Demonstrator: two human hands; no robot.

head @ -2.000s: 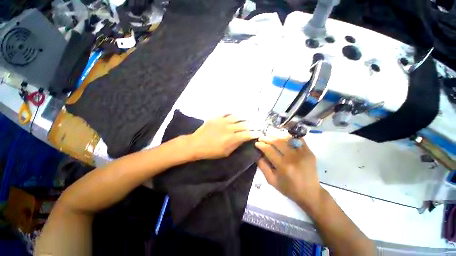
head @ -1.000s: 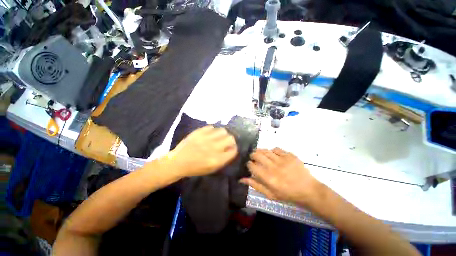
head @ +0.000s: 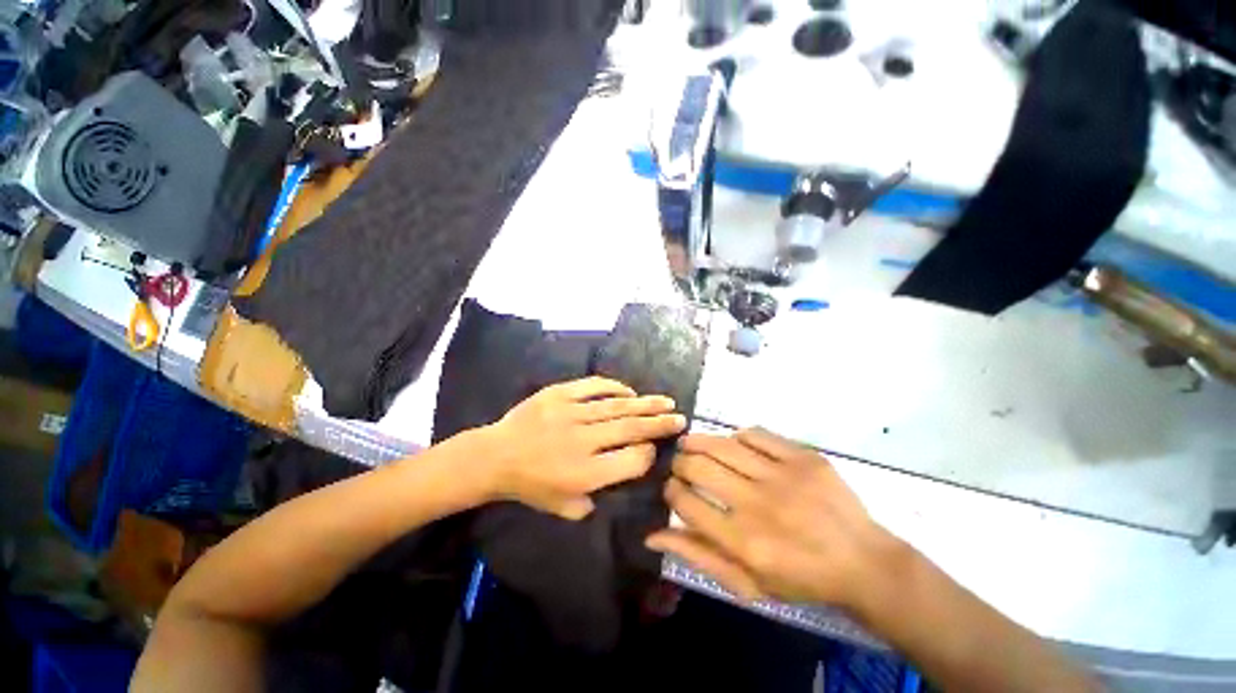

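Observation:
A dark fabric piece [head: 515,366] lies at the needle area and hangs over the table's front edge. Its upper right part reaches the presser foot [head: 698,301] of the white sewing machine [head: 868,108]. My left hand [head: 583,440] lies flat on the fabric, fingers pointing right. My right hand [head: 759,515] is at the fabric's right edge, fingertips near those of my left hand; whether it pinches the cloth is hard to tell.
A long dark fabric panel [head: 434,190] lies left of the needle on brown board [head: 258,368]. Yellow and red snips [head: 152,305] and a grey vented box [head: 122,169] are further left. A black strip [head: 1051,169] drapes over the machine head. Blue crates [head: 129,433] stand below.
Since the oldest frame, my hands have moved back from the needle towards the table's front edge, and the fabric has shifted and lies flatter. Since one second ago, my left hand has flattened and its fingers have spread.

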